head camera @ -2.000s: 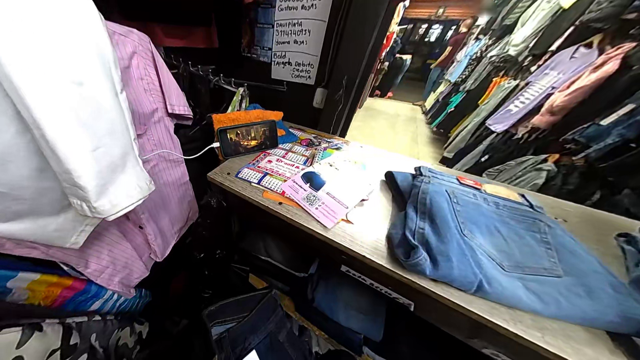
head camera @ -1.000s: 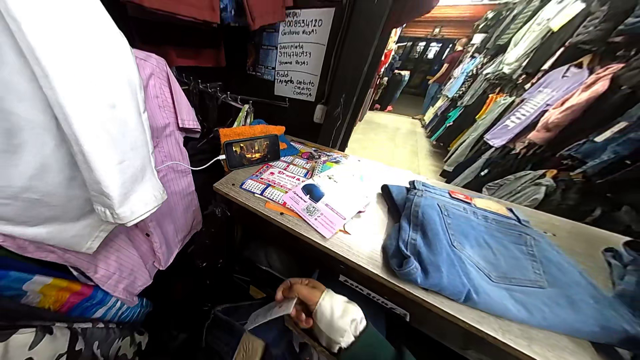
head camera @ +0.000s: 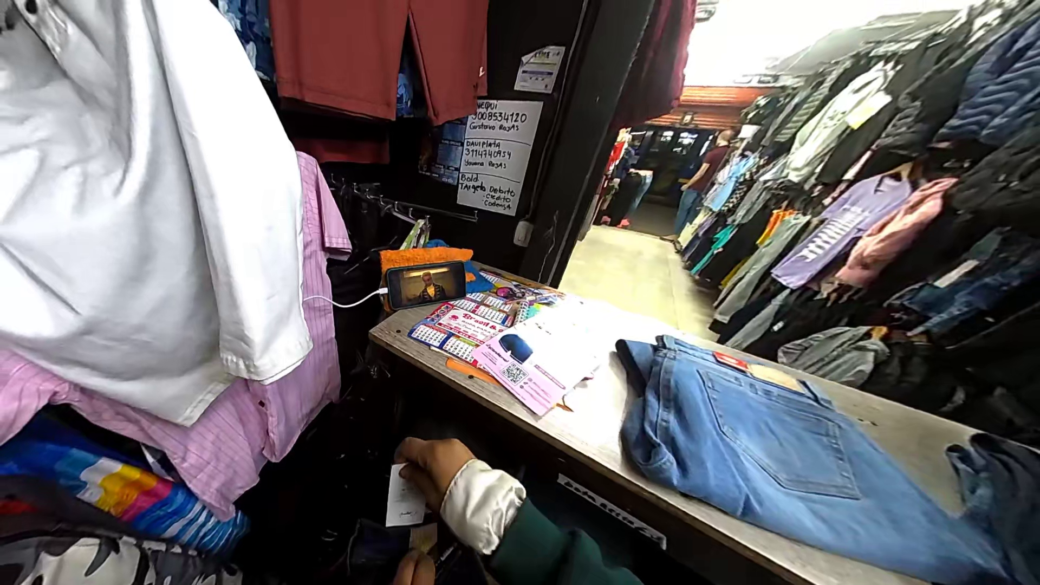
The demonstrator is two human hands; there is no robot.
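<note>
My right hand [head camera: 439,467], in a dark green sleeve with a white cuff, pinches a small white paper tag [head camera: 405,497] between thumb and fingers below the counter's front edge. The fingers of my left hand [head camera: 414,569] show at the bottom edge, beside a dark garment [head camera: 370,548] with a tan patch; their grip cannot be made out. Folded blue jeans [head camera: 764,455] with a red and a tan label lie on the counter at the right. A pink printed leaflet [head camera: 524,370] lies on the counter above my right hand.
The wooden counter [head camera: 691,508] runs diagonally to the right. A phone [head camera: 426,284] on a white cable leans against an orange cloth [head camera: 422,258]. White [head camera: 154,203] and pink [head camera: 280,414] shirts hang left. Beyond are clothes racks and a person [head camera: 703,179] in the aisle.
Two seconds ago no hand was clearly in view; one second ago my right hand appeared with the tag. It has since moved left and up relative to the counter.
</note>
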